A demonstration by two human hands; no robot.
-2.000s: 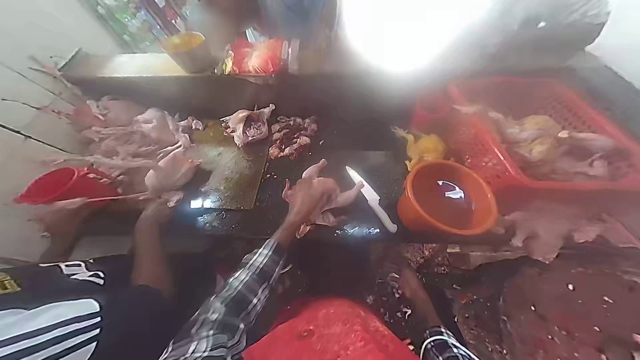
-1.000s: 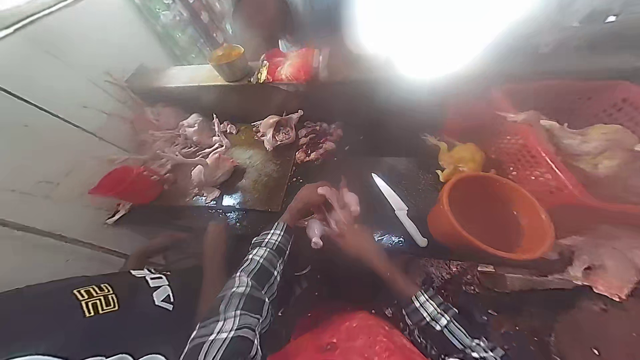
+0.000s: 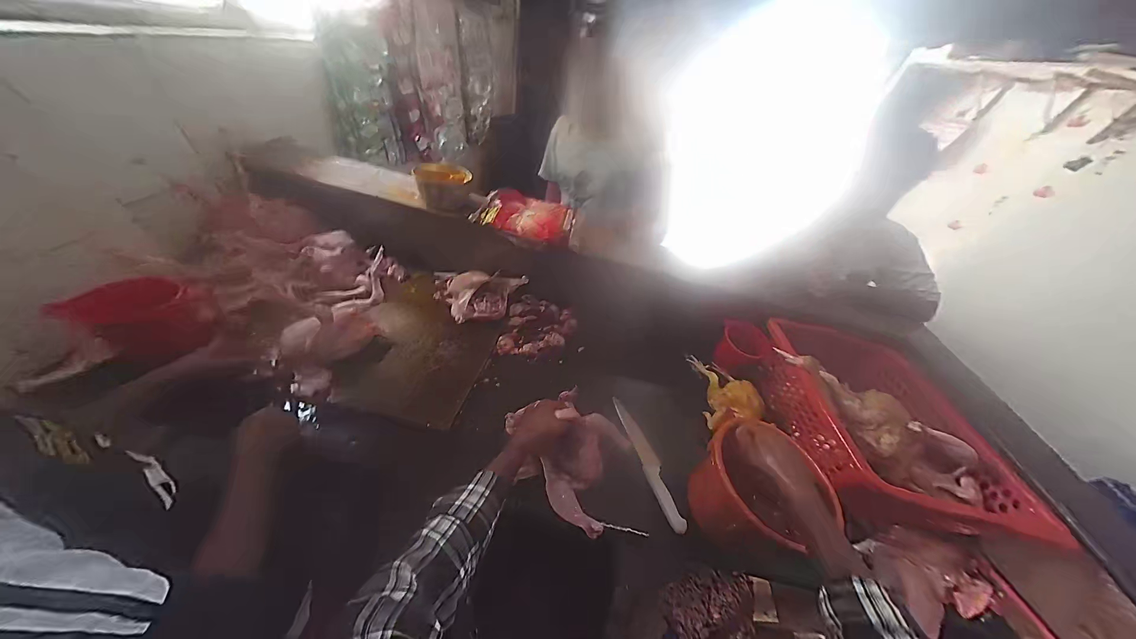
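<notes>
My left hand (image 3: 540,424) grips a plucked chicken carcass (image 3: 577,457) lying on the dark counter, one leg pointing toward me. Just right of the carcass lies a knife with a white handle (image 3: 664,499), blade pointing away. My right hand (image 3: 770,451) is down inside an orange plastic bucket (image 3: 721,501); its fingers are blurred and partly hidden, so I cannot tell whether they hold anything. A yellow-skinned bird (image 3: 733,398) lies behind the bucket. Farther left, an opened carcass (image 3: 479,295) sits beside a pile of giblets (image 3: 535,328).
At right, a red perforated crate (image 3: 923,377) holds carcasses, with poultry skin or meat (image 3: 919,568) nearer me. A co-worker's arm (image 3: 244,497) is at left, near a cutting board (image 3: 430,368), several carcasses and a red bowl (image 3: 146,315). A metal bowl (image 3: 442,188) stands on the back ledge.
My right hand has left the carcass and moved right into the orange bucket. My left hand remains on the carcass. The view has shifted.
</notes>
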